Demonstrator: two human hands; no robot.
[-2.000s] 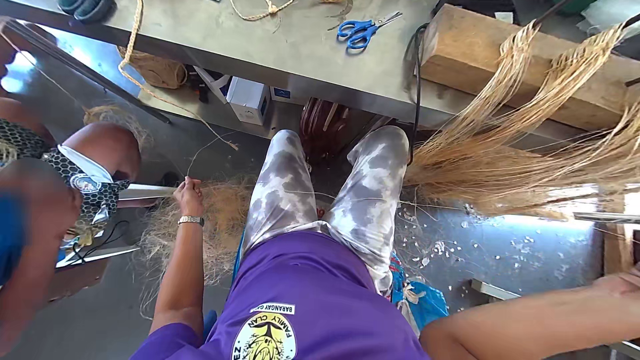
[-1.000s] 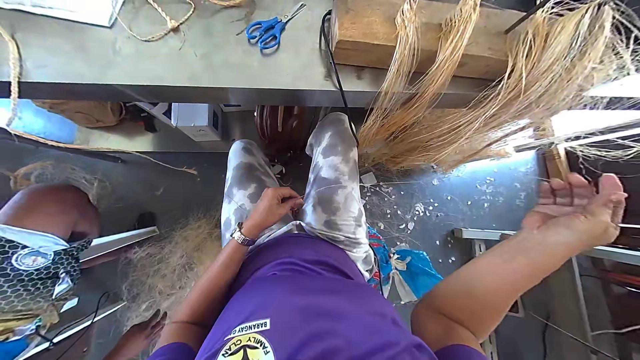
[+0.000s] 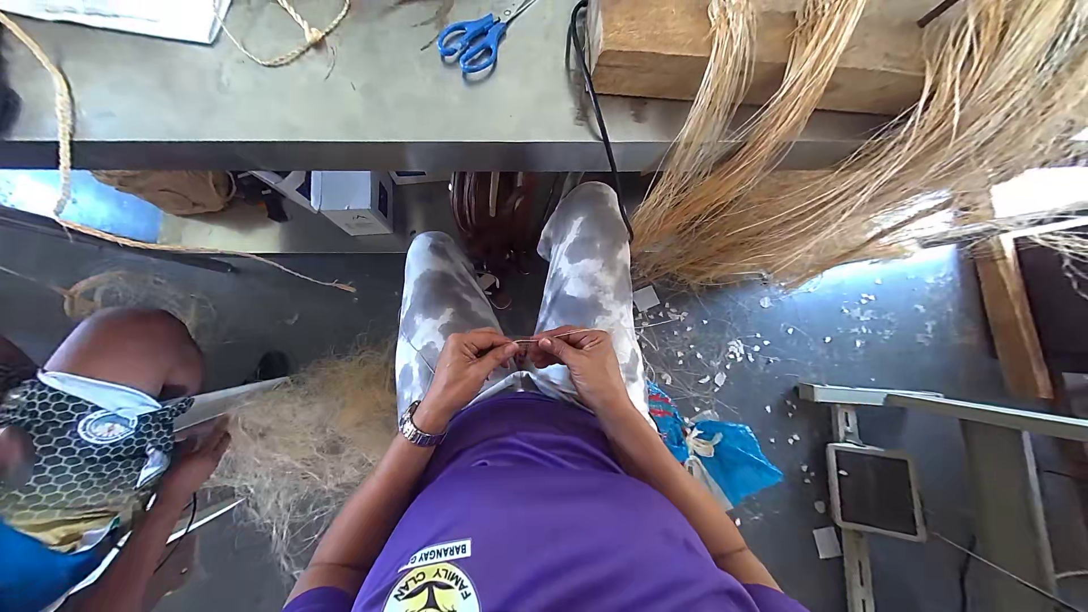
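Observation:
Over my lap, my left hand (image 3: 467,370) and my right hand (image 3: 586,361) face each other, fingertips close together. A thin pale fiber strand (image 3: 529,341) runs between them, pinched by the thumb and fingers of each. Past my right hand a thin end of it trails off to the right. A wristwatch is on my left wrist. Long bundles of tan plant fiber (image 3: 765,204) hang over the table edge at the right, from a wooden beam (image 3: 654,51). Blue-handled scissors (image 3: 480,42) lie on the table.
The metal table's edge (image 3: 340,155) crosses in front of my knees. A braided rope (image 3: 64,127) hangs over it at the left. Tangled fiber (image 3: 306,433) lies beside my left leg, next to a seated person (image 3: 110,408). A blue plastic bag (image 3: 739,459) and scraps lie at right.
My right hand, raised far out to the right a second ago, has come in to my lap beside my left hand. Earlier, my left hand moved from the far left to my lap.

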